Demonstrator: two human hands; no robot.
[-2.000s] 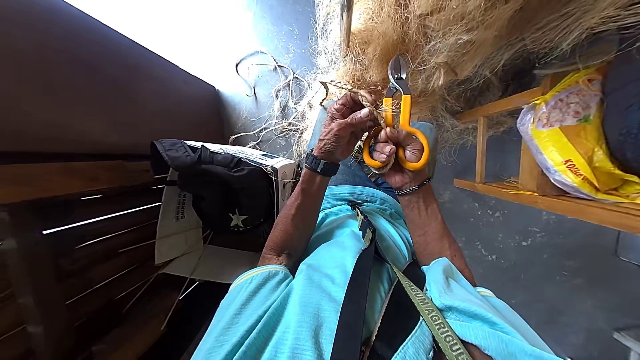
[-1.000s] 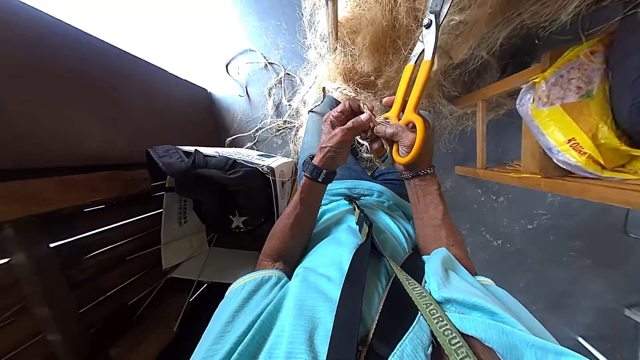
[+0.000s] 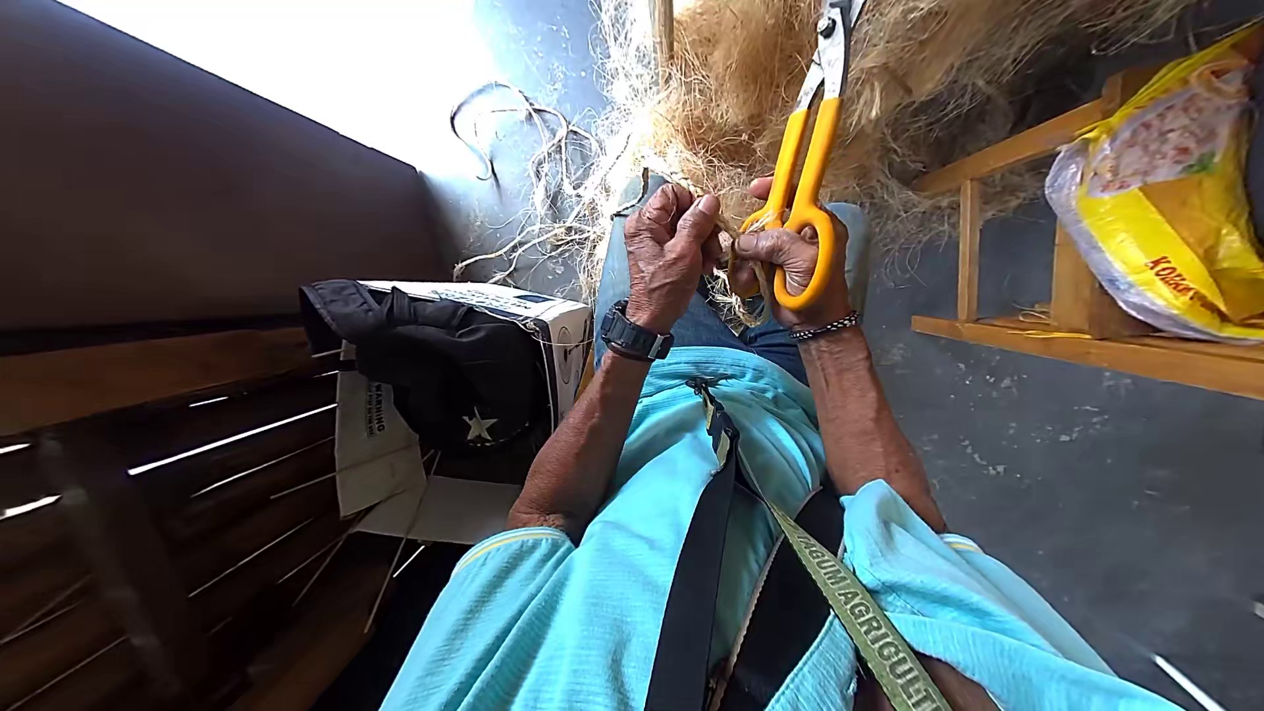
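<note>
Yellow-handled scissors [image 3: 816,148] hang on my right hand [image 3: 805,262], with a handle loop around it and the blades pointing up, away from me. The same hand's thumb and fingers pinch a strand of pale fibre cord [image 3: 729,233]. Close on its left, my left hand [image 3: 670,252] holds the cord between thumb and fingers above my lap. More of the cord dangles between the hands. Beyond them lies a large heap of loose tan fibre [image 3: 731,89]. The fingers partly hide the cord and one scissor loop.
At left, a black cloth with a star [image 3: 449,365] lies over a cardboard box [image 3: 571,336] beside a slatted wooden structure [image 3: 148,375]. Loose cords [image 3: 538,128] lie on the floor beyond. At right, a yellow plastic bag [image 3: 1175,207] rests on a wooden frame [image 3: 1136,355].
The scissors have moved up and right from between my hands, and their blades now reach the frame's top edge. Both hands stay close together on the cord.
</note>
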